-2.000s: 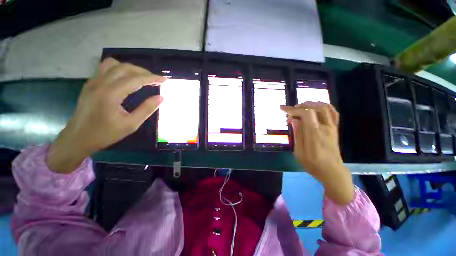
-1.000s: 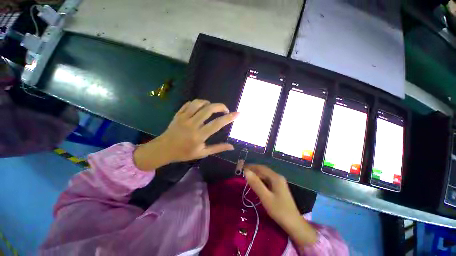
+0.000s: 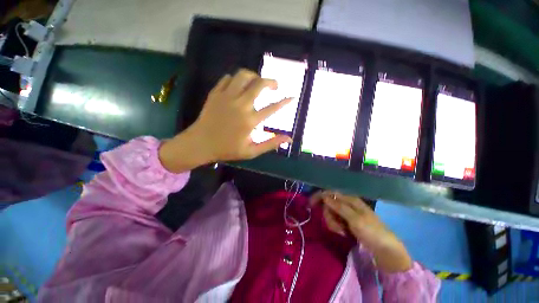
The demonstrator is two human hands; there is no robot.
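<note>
A long black phone tray (image 3: 204,32) lies on the bench, its leftmost slot without a phone. Several phones with lit white screens stand side by side in it. My left hand (image 3: 236,121) is over the leftmost phone (image 3: 285,77), fingers spread, holding nothing, thumb at the phone's lower edge. The second phone (image 3: 332,112), third phone (image 3: 395,124) and rightmost phone (image 3: 455,133) show coloured blocks at the bottom. My right hand (image 3: 360,225) is below the bench edge, before my chest, fingers curled together; whether they hold the silver stick is unclear.
A small gold piece (image 3: 164,90) lies on the green bench (image 3: 118,89) left of the tray. A white power strip (image 3: 44,59) is at far left. Pale boards (image 3: 390,26) lie behind the tray. A thin white cord (image 3: 299,248) hangs down my chest. A dark stack edges the right side.
The silver stick no longer shows at the leftmost phone's bottom edge. My right hand has moved right and down from there. My left hand has moved onto that phone's screen. The view has shifted.
</note>
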